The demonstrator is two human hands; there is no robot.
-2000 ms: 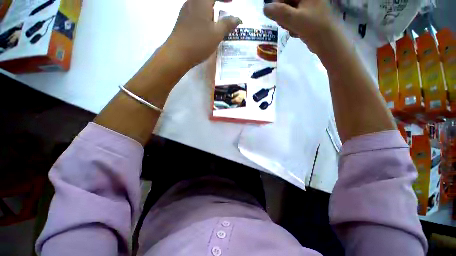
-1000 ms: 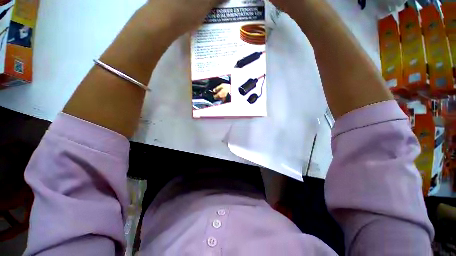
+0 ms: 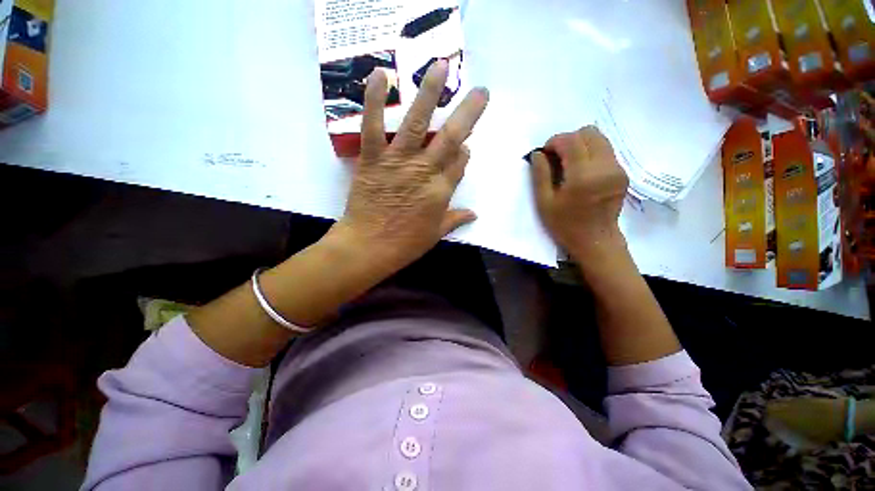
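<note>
A retail carton [image 3: 360,29] with a white printed face and an orange-red end lies flat near the top centre, its far end cut off by the frame edge. My left hand [image 3: 408,173] is spread, fingertips over the carton's near end. My right hand [image 3: 580,182] is a fist around a small dark tool [image 3: 551,165], a utility knife perhaps, mostly hidden, its dark tip pointing left. The fist rests at a white sheet [image 3: 508,206] near the table's front edge.
Loose white sheets [image 3: 662,144] lie right of my right hand. Orange cartons stand in a row [image 3: 758,48] at the upper right, with more [image 3: 744,197] below. Another carton [image 3: 21,58] is cut off at the far left. A person's arm [image 3: 815,422] shows at the lower right.
Both hands have come back from the far end of the carton, the left onto its near end, the right to the sheet. The carton sits further up and left in view.
</note>
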